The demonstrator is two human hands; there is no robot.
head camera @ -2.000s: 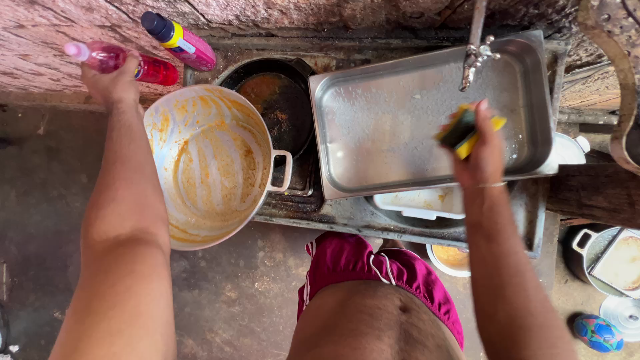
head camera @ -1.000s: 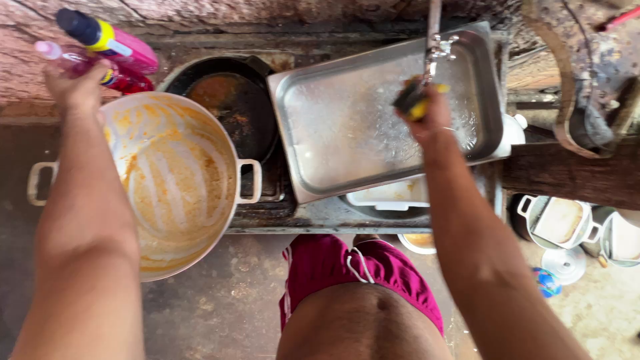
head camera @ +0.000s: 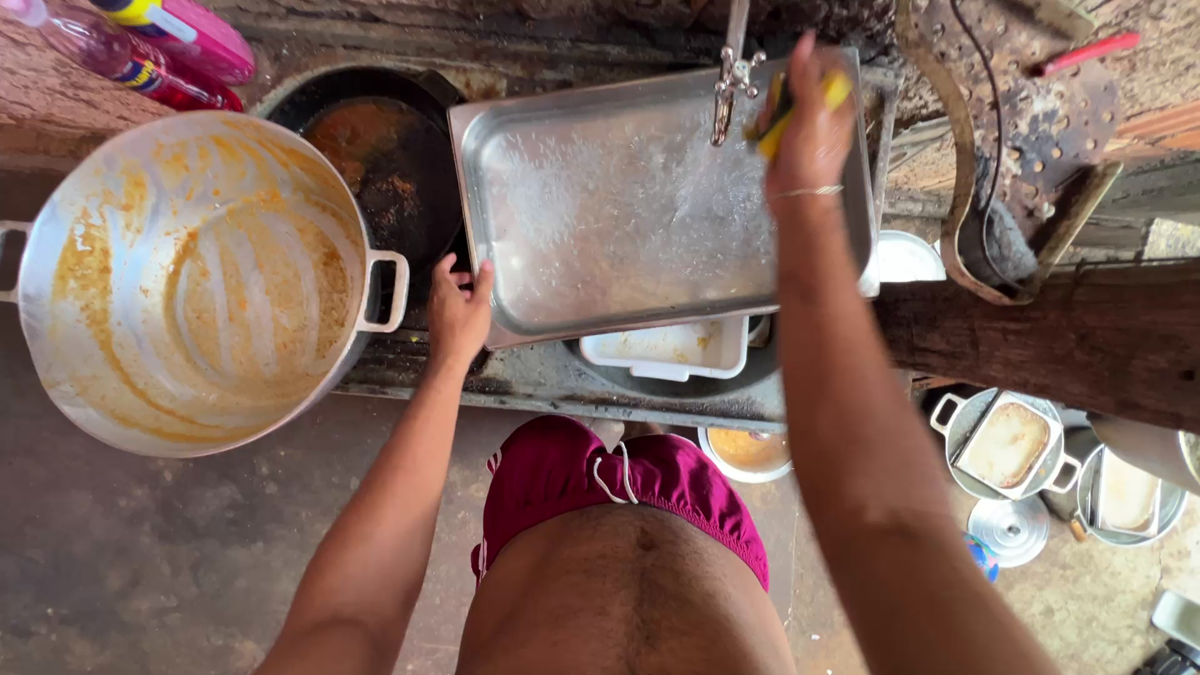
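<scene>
A rectangular stainless steel pan (head camera: 619,206) lies tilted across the sink, with wet, streaky marks inside. My left hand (head camera: 459,314) grips its lower left corner at the rim. Over the pan's upper right end, my right hand (head camera: 811,122) holds a yellow and dark scouring sponge (head camera: 774,127); the hand is a little blurred. A metal faucet (head camera: 729,89) hangs over the pan's far side, just left of that hand. To the left stands a large two-handled aluminum pot (head camera: 253,291), smeared orange inside.
A dark pan (head camera: 384,178) with brown residue sits between pot and steel pan. Below the steel pan is a white dish (head camera: 680,347) in the basin. Bottles of pink and red liquid (head camera: 202,37) stand upper left. A wooden beam (head camera: 1050,328) and stacked dirty pots (head camera: 998,441) are at the right.
My left hand has left the red bottle and moved right to the steel pan's corner. My right hand, still with the sponge, has moved to the pan's upper right end.
</scene>
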